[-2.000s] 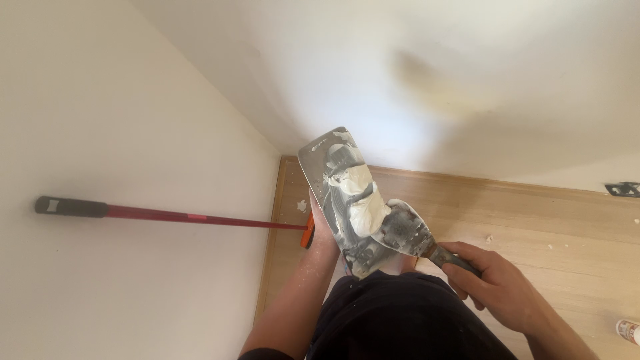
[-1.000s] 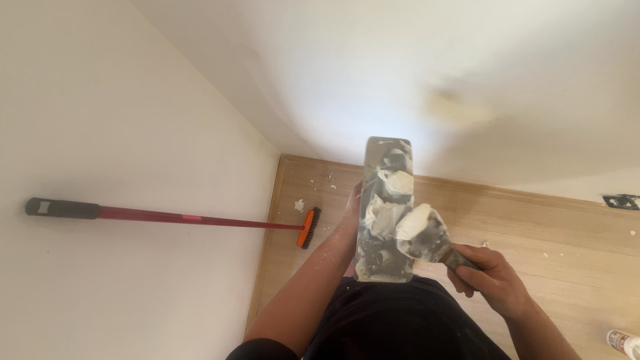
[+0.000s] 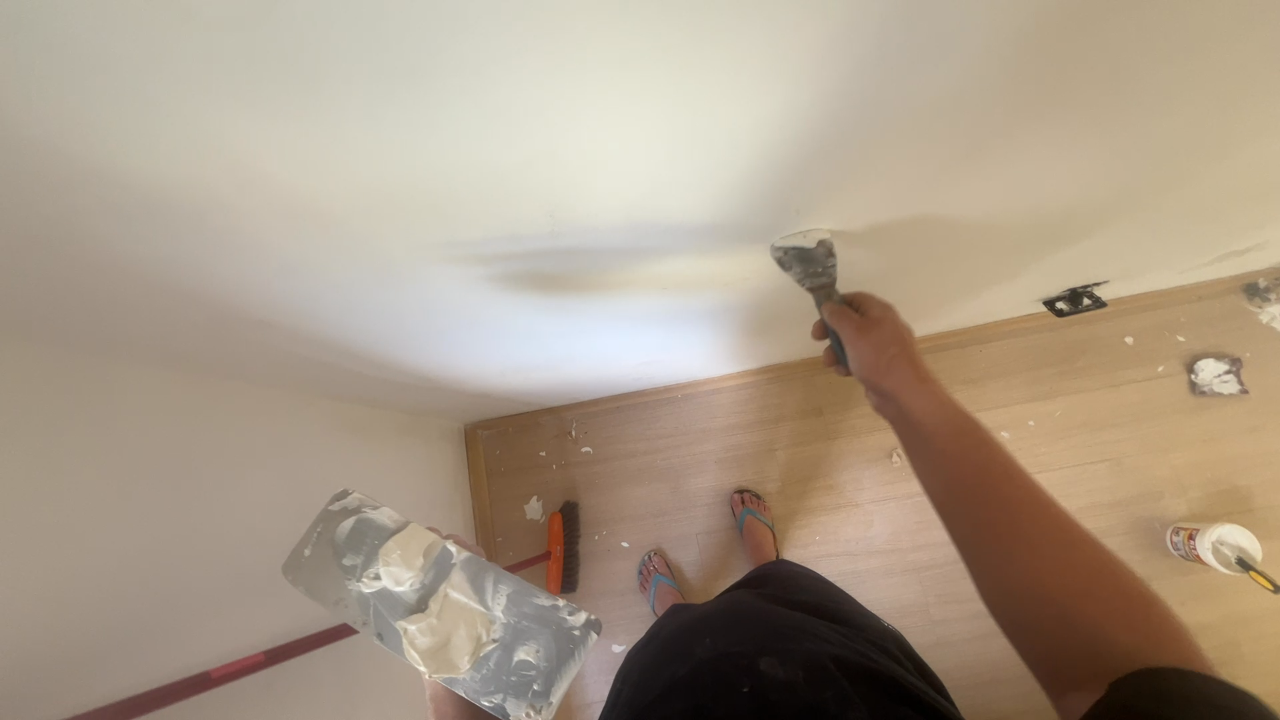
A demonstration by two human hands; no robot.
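My right hand (image 3: 868, 340) grips the dark handle of a putty knife (image 3: 808, 262), its blade against or very close to the white wall (image 3: 620, 200), with pale compound along its edge. At the lower left, a wide metal plastering blade (image 3: 440, 605) carries thick smears of off-white filler. My left hand (image 3: 455, 545) is mostly hidden behind that blade; only a bit of the fingers and the forearm show, and it supports the blade from beneath.
An orange broom (image 3: 556, 545) with a red pole leans at the left wall. A black wall socket fitting (image 3: 1075, 300) sits above the baseboard. On the wooden floor (image 3: 830, 450) are filler flecks, a smeared patch (image 3: 1217, 375) and a white tub (image 3: 1212, 546) with a tool.
My right hand has moved the putty knife away from the wide blade and up to the wall. The wide blade has swung to the lower left and tilted. The view has shifted right.
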